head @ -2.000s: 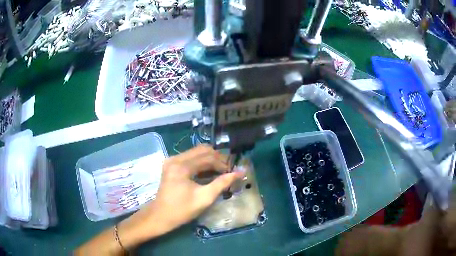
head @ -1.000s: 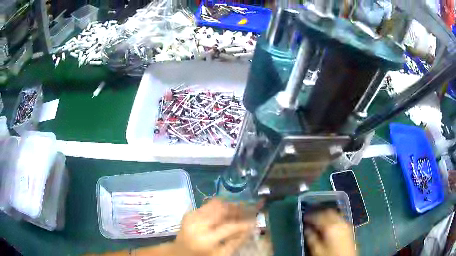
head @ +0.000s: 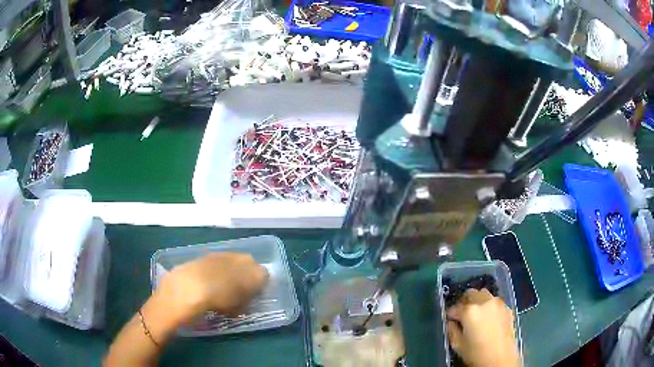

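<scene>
My left hand point(head: 222, 283) is over the clear tub of thin rods point(head: 247, 317), fingers down, blurred; whether it holds a rod cannot be told. My right hand point(head: 487, 331) is inside the clear tub of small black rings point(head: 470, 281), with its fingertips among the rings; what they pinch is hidden. Between the hands stands the teal-green hand press point(head: 394, 150) with its marked metal plate point(head: 439, 217). The small silver block point(head: 370, 304) sits on the pale press base point(head: 344, 348) under the punch. A thin dark pin-like shape shows at the block.
The press lever point(head: 581, 118) slants up to the right. A large white tray point(head: 215, 161) of red- and dark-headed rods stands behind. A phone point(head: 511, 269) and blue tray point(head: 594, 193) lie right. Stacked clear tubs point(head: 61, 251) stand left; white pieces point(head: 301, 57) lie at the back.
The view has tilted up since the oldest frame. My left hand has moved from the press to the rod tub. My right hand has come into the ring tub and remains there. The lever stands higher.
</scene>
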